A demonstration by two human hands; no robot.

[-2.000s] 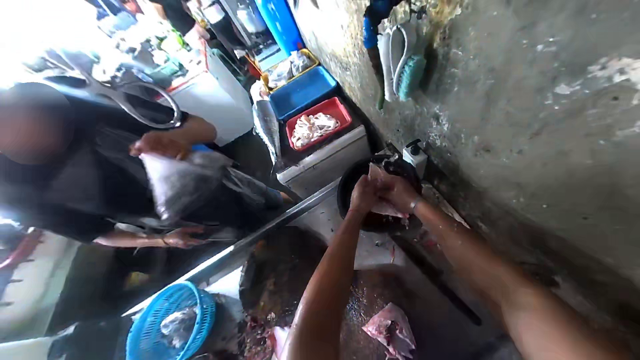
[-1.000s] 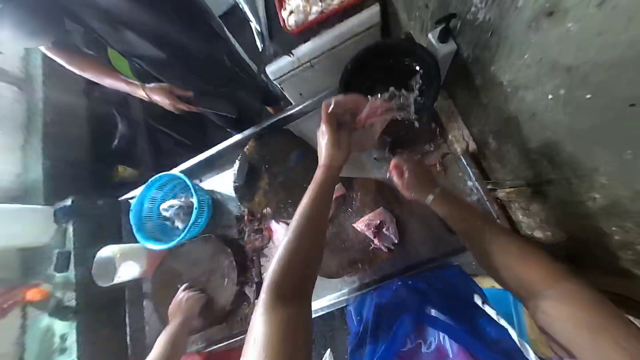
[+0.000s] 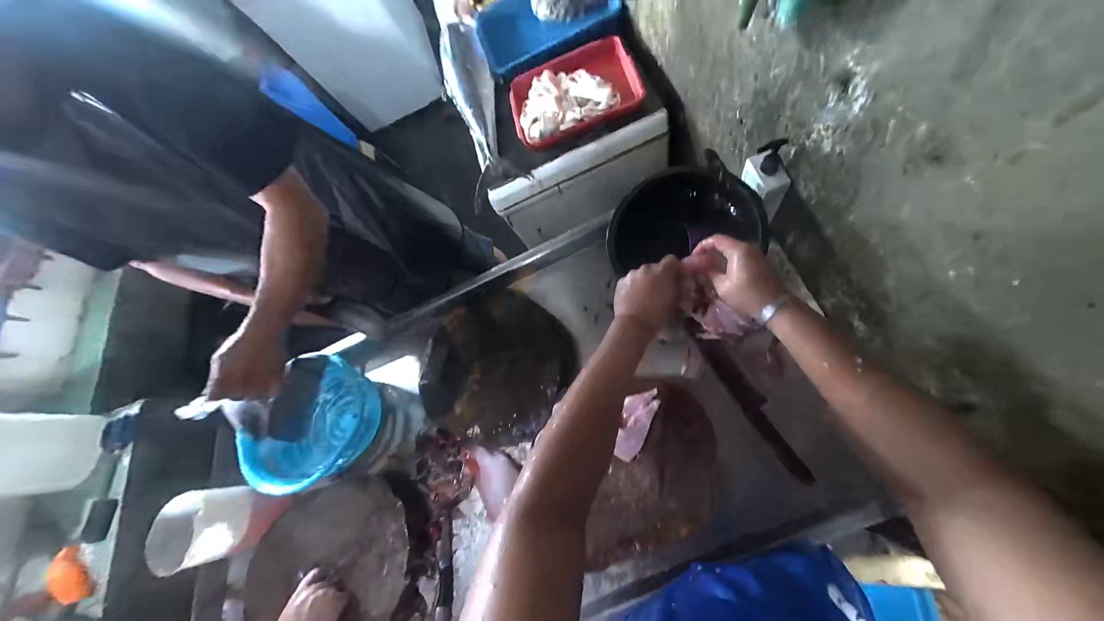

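Both my hands meet at the near rim of a black water basin (image 3: 681, 203). My left hand (image 3: 649, 295) and my right hand (image 3: 743, 274) grip pinkish flesh, apparently a piece of fish (image 3: 716, 317), between them. Below them a dark-bladed knife (image 3: 750, 410) lies on the metal table. Another pale pink fish piece (image 3: 636, 424) rests on a round wooden chopping block (image 3: 651, 492), right of my left forearm. A pale reddish fish (image 3: 496, 481) lies left of that forearm, partly hidden by it.
A co-worker's hand (image 3: 248, 366) is over a blue basket (image 3: 362, 423); another person's hand (image 3: 315, 597) touches a round block (image 3: 332, 543). A second block (image 3: 500, 362) stands mid-table. Beyond are a red tray (image 3: 634, 86), a blue tray (image 3: 552, 34), a whole fish (image 3: 468, 82) and a pump bottle (image 3: 766, 183).
My hands were apart at the basin a second ago, with water splashing; now they are together on the flesh. A co-worker's hand has come over the blue basket. The view has shifted.
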